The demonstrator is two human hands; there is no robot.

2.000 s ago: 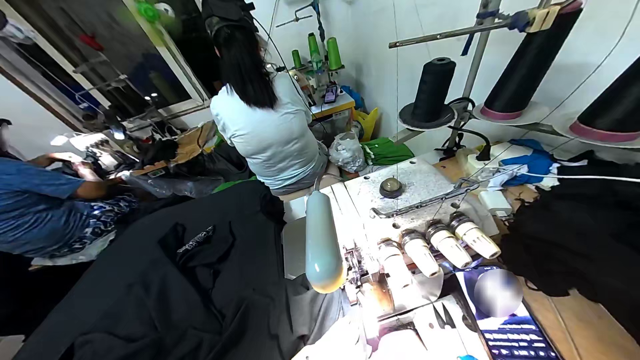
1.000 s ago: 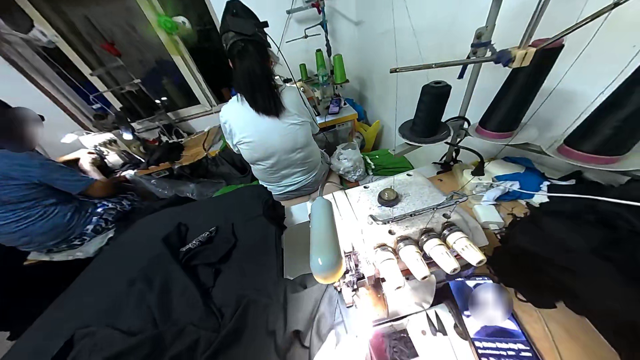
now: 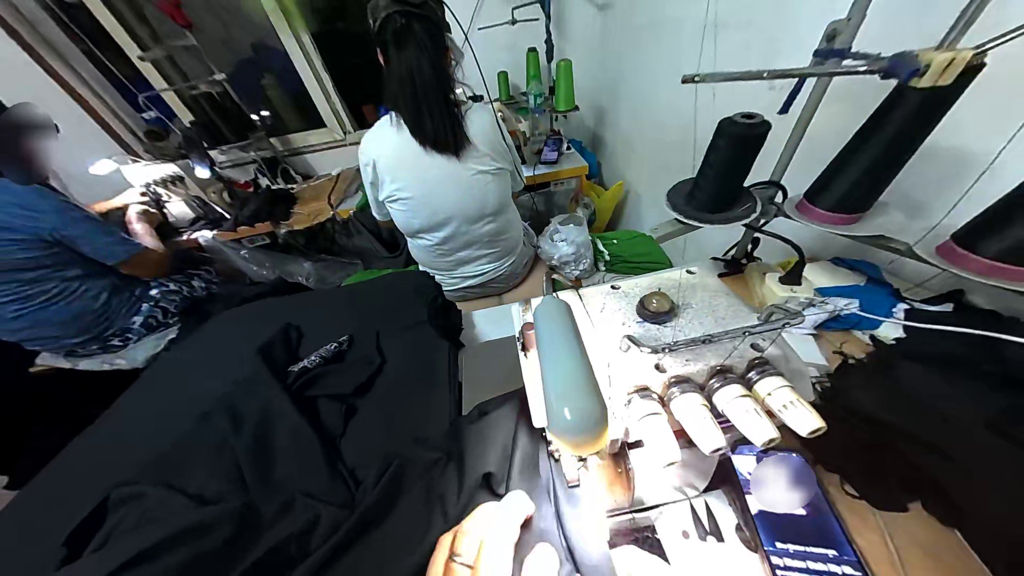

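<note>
At the bottom edge, my left hand [image 3: 480, 538], with a ring on one finger, lies at the edge of black fabric [image 3: 376, 448], left of the sewing machine's presser area; whether its fingers pinch the cloth is unclear. The fabric spreads across the left and runs towards the needle area. An overexposed pale shape [image 3: 638, 562] at the bottom, right of the fabric, may be fingertips of my right hand; its grip is hidden. The overlock-type sewing machine [image 3: 608, 304] has a grey-green rounded cover [image 3: 570, 372] and several white tension knobs [image 3: 740, 412]. Small dark-bladed snips [image 3: 706, 520] lie beside the machine's front.
A lit phone [image 3: 800, 524] lies right of the snips, near a black fabric pile [image 3: 920, 424]. Black thread cones [image 3: 728, 164] stand behind. One person [image 3: 448, 184] sits ahead; another person [image 3: 72, 264] works at the left. A green bundle [image 3: 630, 253] lies beyond the machine.
A ringed hand now shows distinctly at the bottom edge; that area was a bright blur before. The black fabric and machine look little changed. The view has shifted slightly.
</note>
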